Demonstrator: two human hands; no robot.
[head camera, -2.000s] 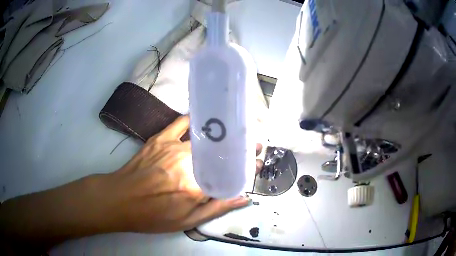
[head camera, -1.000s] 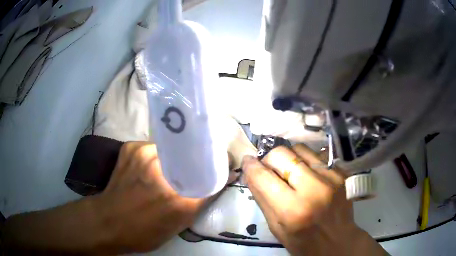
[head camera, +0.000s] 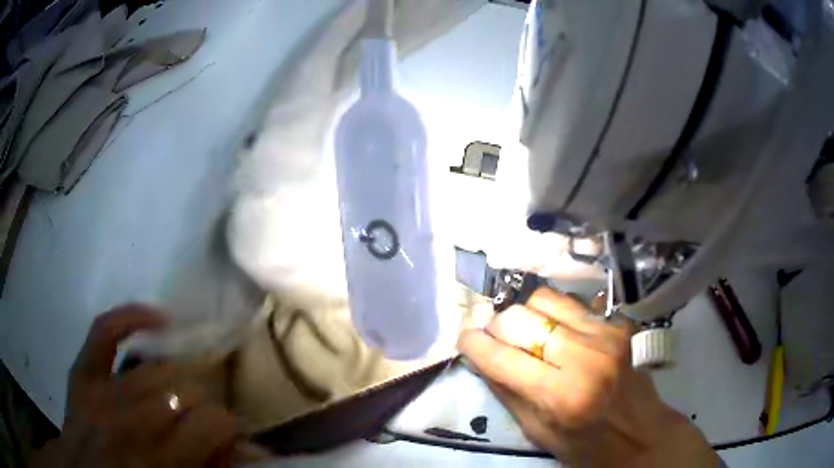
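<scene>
The pale beige garment piece (head camera: 297, 352) lies left of the needle area, partly behind the lamp. Its dark brown rib band (head camera: 366, 411) stretches diagonally along the front between my hands. My left hand (head camera: 151, 388) is at the lower left, blurred, on the cloth; its hold is hard to make out. My right hand (head camera: 567, 366) is beside the needle plate, its fingertips pinching the piece's right end. The sewing machine head (head camera: 631, 119) stands at the right. Its presser foot area is partly hidden by my right fingers.
The white LED lamp (head camera: 389, 228) hangs in the middle and blocks part of the view. Cut pieces (head camera: 69, 101) lie at the far left. A white ribbed knob (head camera: 653, 347), a dark red tool (head camera: 734, 322) and a yellow-handled tool (head camera: 775, 388) are at the right.
My left hand has moved left and towards me, and the dark band now stretches across the front. My right hand came in from out of view and stays by the needle. The cloth has shifted.
</scene>
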